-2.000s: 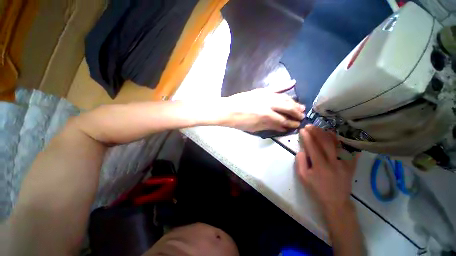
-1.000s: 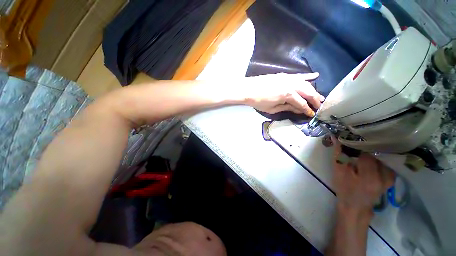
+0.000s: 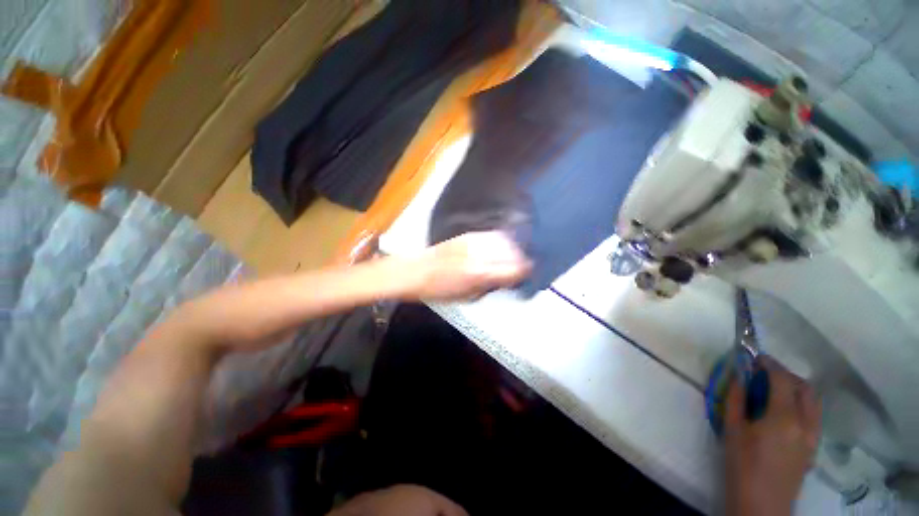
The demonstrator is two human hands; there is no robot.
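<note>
The dark faux-leather panel lies on the white table to the left of the sewing machine, apart from its presser foot. My left hand is blurred and holds the panel's near edge, fingers closed on it. My right hand is at the blue-handled scissors, its fingers around the handle loops. The scissors' steel blades point away from me, beside the machine head.
Matte black cut strips lie on the cardboard at upper left, edged with orange-brown tape. The table's front edge runs diagonally. A red stool is below left. A lit lamp is behind the panel.
My left hand has drawn the panel left and toward me, away from the presser foot. My right hand has moved from beside the needle area to the scissors and taken hold of them.
</note>
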